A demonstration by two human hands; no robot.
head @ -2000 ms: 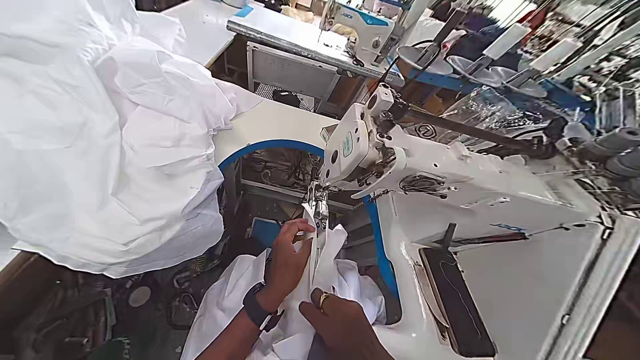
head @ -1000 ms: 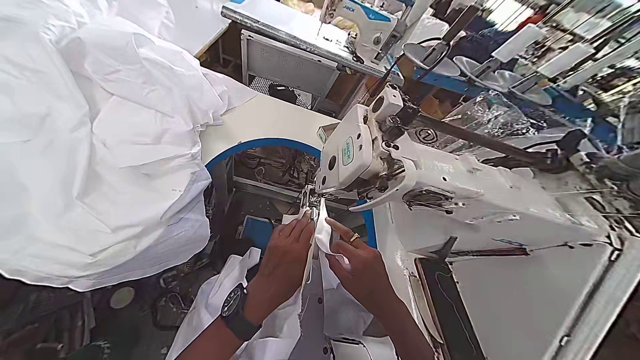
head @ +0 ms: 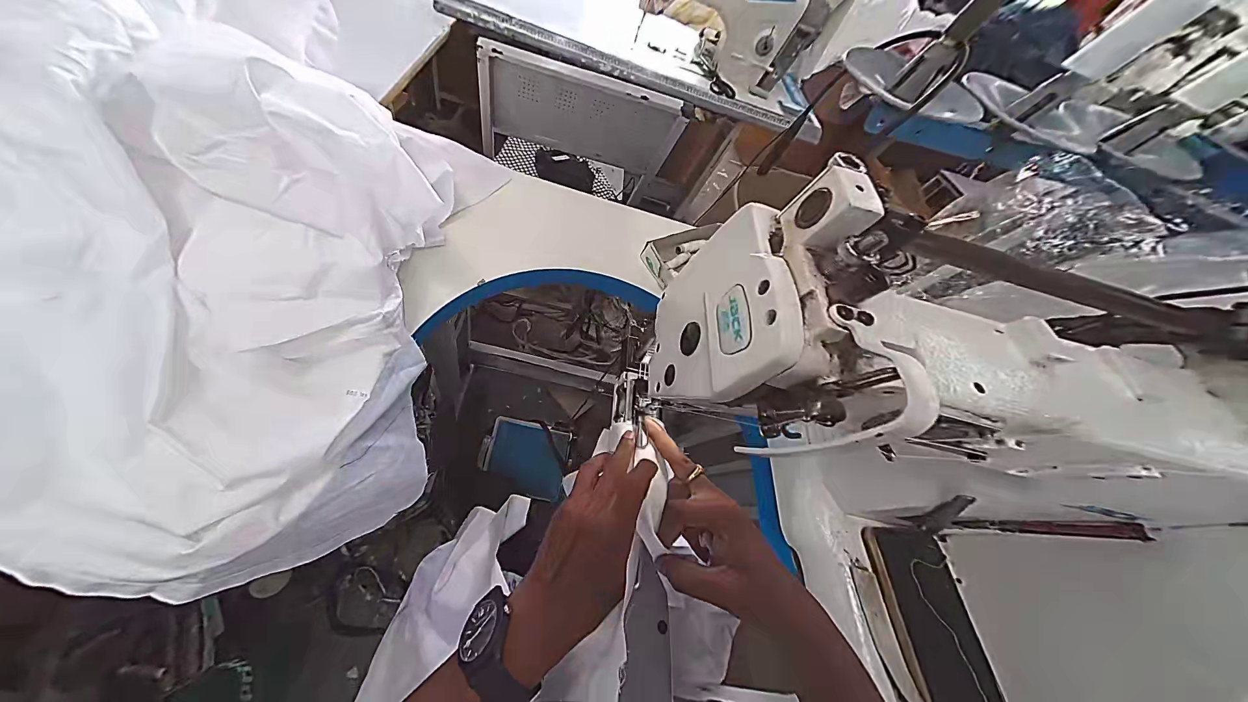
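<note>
White fabric (head: 448, 604) runs up over the narrow arm (head: 648, 624) of a Jack sewing machine (head: 731, 312) to its presser foot (head: 629, 395). My left hand (head: 590, 522), with a wristwatch (head: 483, 629) at the wrist, presses its fingertips on the fabric just below the foot. Opposite it, my right hand (head: 717, 541), wearing a ring, holds the fabric edge between thumb and fingers, its index finger stretched toward the foot. The needle point is too small to make out.
A large heap of white fabric (head: 244, 292) lies at the left on the curved white table (head: 546, 224) with blue edging. Behind stands another sewing table (head: 604, 73). Thread stands (head: 916, 83) are at the upper right. A small box (head: 673, 249) sits behind the machine head.
Two seconds ago my hands were lower on the fabric and farther from the foot. Both have moved up close to it. The view has shifted somewhat.
</note>
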